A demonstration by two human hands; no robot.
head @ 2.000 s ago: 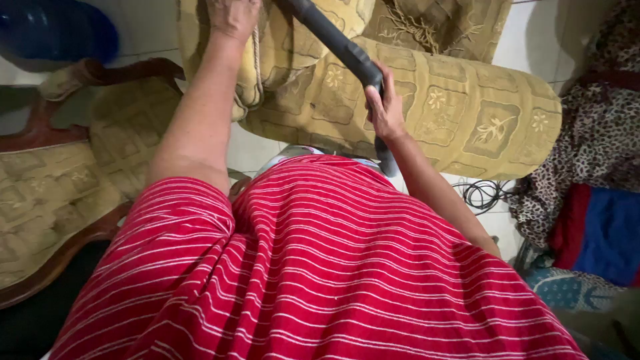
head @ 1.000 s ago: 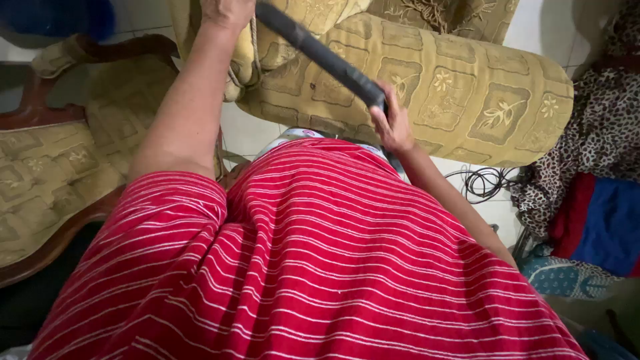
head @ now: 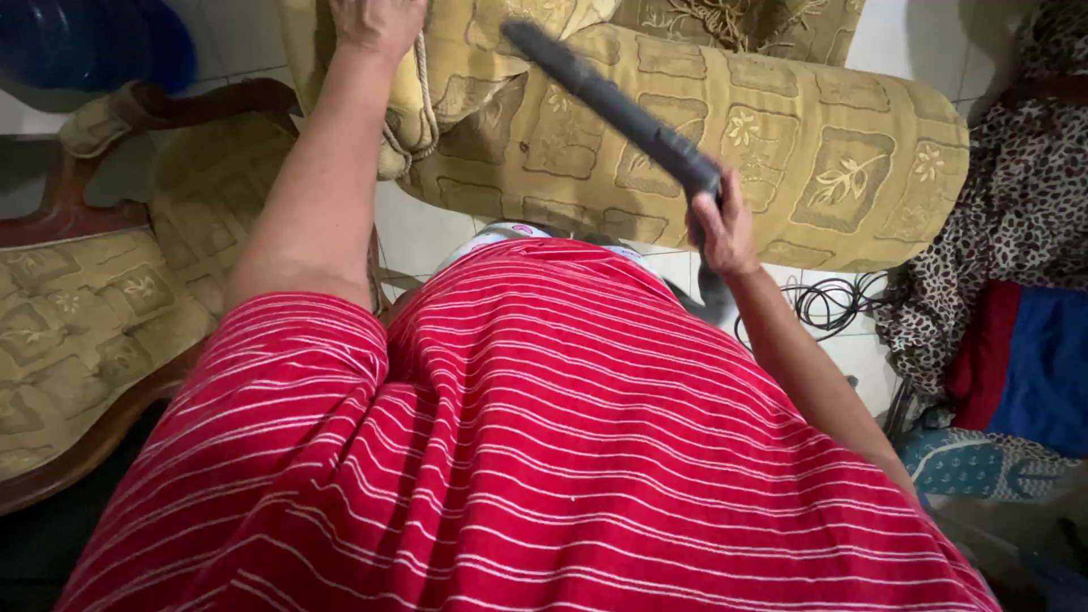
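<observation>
My right hand (head: 727, 225) is closed around the lower end of a dark vacuum cleaner wand (head: 612, 106). The wand slants up and to the left over a tan patterned sofa arm or bolster (head: 790, 153), and its far end is blurred. At the top edge my left hand (head: 378, 21) rests on or grips tan upholstery; its fingers are partly cut off, so what they hold cannot be told. A twisted cord (head: 423, 81) hangs beside that hand, along the edge of the tan cushion (head: 472, 64).
A wood-framed chair with a tan patterned seat (head: 85, 314) stands at left, near a blue plastic water bottle (head: 102, 42). Black cable (head: 829, 306) lies coiled on the tiled floor. At right are leopard-print cloth (head: 1028, 178) and red and blue fabric (head: 1045, 365).
The wand's far end, near or past my left hand before, now lies to the right of it and shows fully. My right hand still holds the wand.
</observation>
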